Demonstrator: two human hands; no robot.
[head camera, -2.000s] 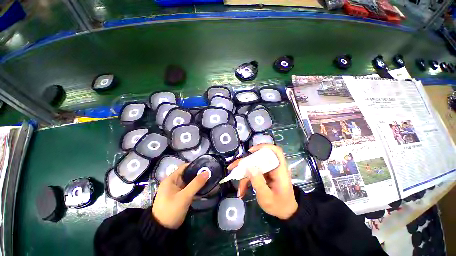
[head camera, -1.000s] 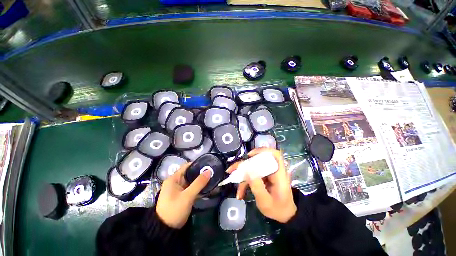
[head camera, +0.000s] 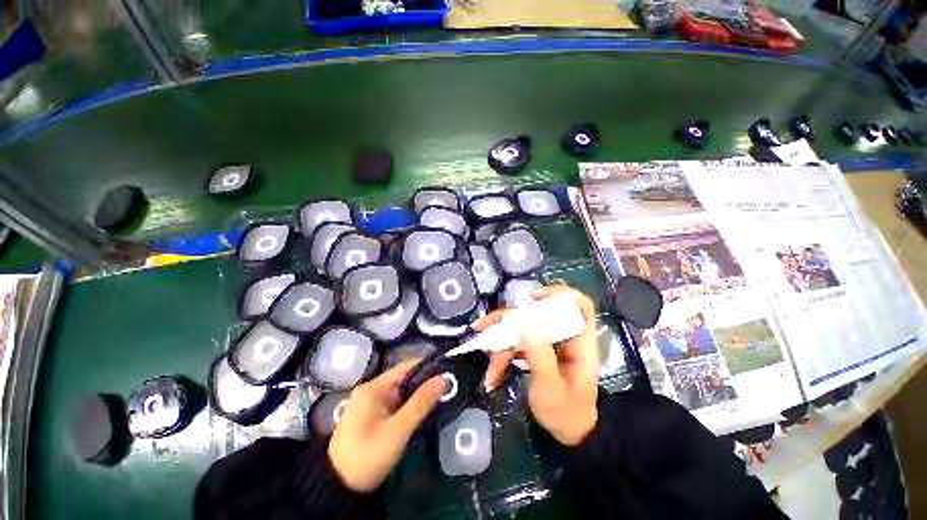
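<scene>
My left hand (head camera: 378, 427) holds a black rounded housing half (head camera: 431, 378) with a pale central ring, the thumb on its face. My right hand (head camera: 557, 374) grips a white glue bottle (head camera: 544, 319). Its narrow nozzle points left and down at the housing's upper edge; I cannot tell if it touches. A pile of housing halves (head camera: 369, 290) with grey faces and pale rings lies just beyond my hands on clear plastic film. One more grey-faced housing (head camera: 466, 441) lies right below the held one.
Newspaper (head camera: 732, 234) lies at right, with a plain black cover (head camera: 637, 302) on its left edge. A black cover (head camera: 98, 428) and a shiny unit (head camera: 158, 405) stand at left. Units (head camera: 509, 153) sit spaced along the green belt. A blue bin (head camera: 378, 14) and red tray (head camera: 747, 26) are beyond.
The housing in my left hand has moved slightly right and down and tilted. The bottle has moved slightly right and up, its nozzle now at the housing's upper edge. The view has shifted slightly.
</scene>
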